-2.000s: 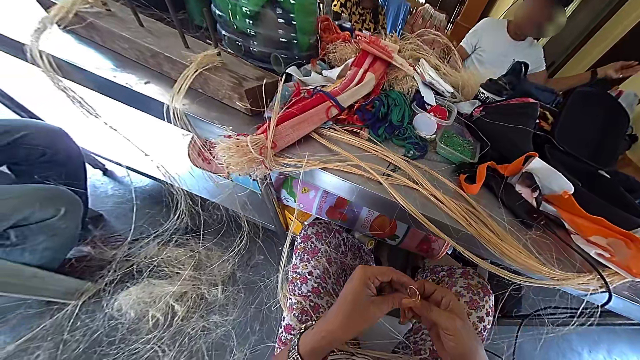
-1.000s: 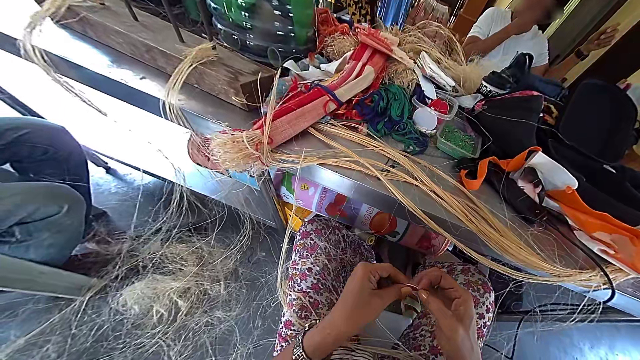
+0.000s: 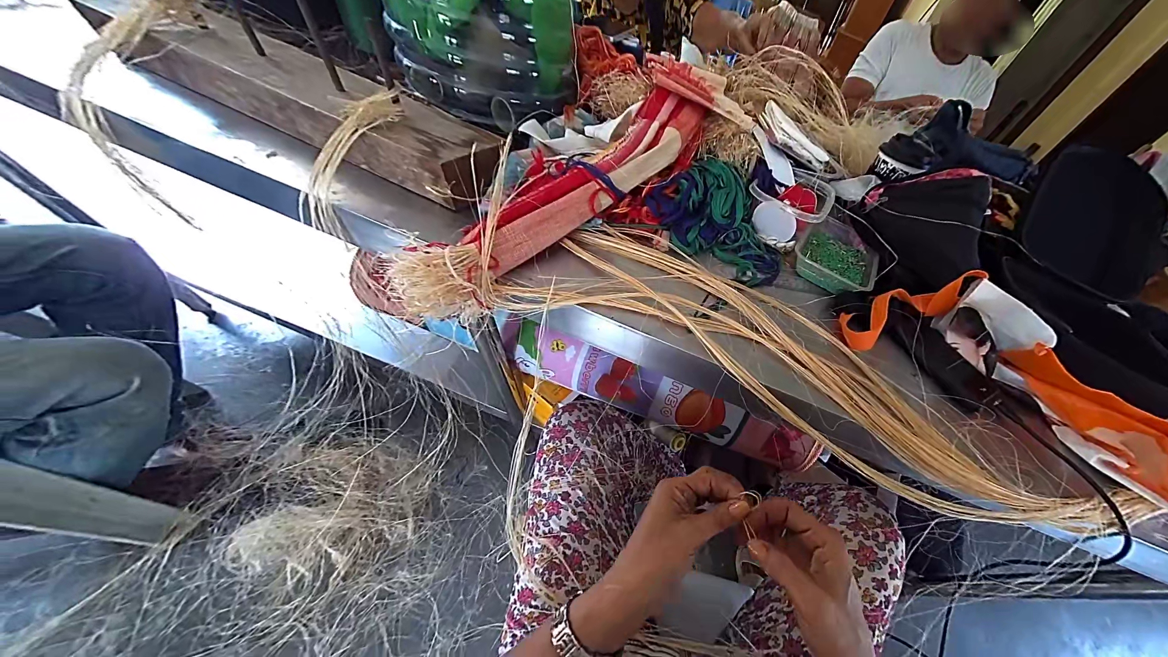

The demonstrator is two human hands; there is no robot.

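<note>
Above my lap, my left hand (image 3: 680, 525) pinches a thin, pale natural fibre strand (image 3: 750, 511) between thumb and fingers. My right hand (image 3: 803, 557) holds the same strand just beside it, and a small loop shows between the fingertips. More fibre strands (image 3: 680, 644) lie on my lap under my wrists. On the table edge in front, a long hank of straw-coloured fibres (image 3: 821, 374) runs to the right from a bundle of red and pink woven cloth (image 3: 584, 201).
Green yarn (image 3: 716, 210), a plastic tub of green beads (image 3: 835, 260), black bags (image 3: 922, 224) and an orange-and-white bag (image 3: 1077, 401) crowd the table. A heap of loose fibres (image 3: 319, 538) covers the floor at left, near a seated person's jeans (image 3: 82, 365). Other people sit across the table.
My hands stay close together over my lap while the fingers shift on the strand; a small loop now stands above the fingertips. The person in white across the table has lowered a raised arm.
</note>
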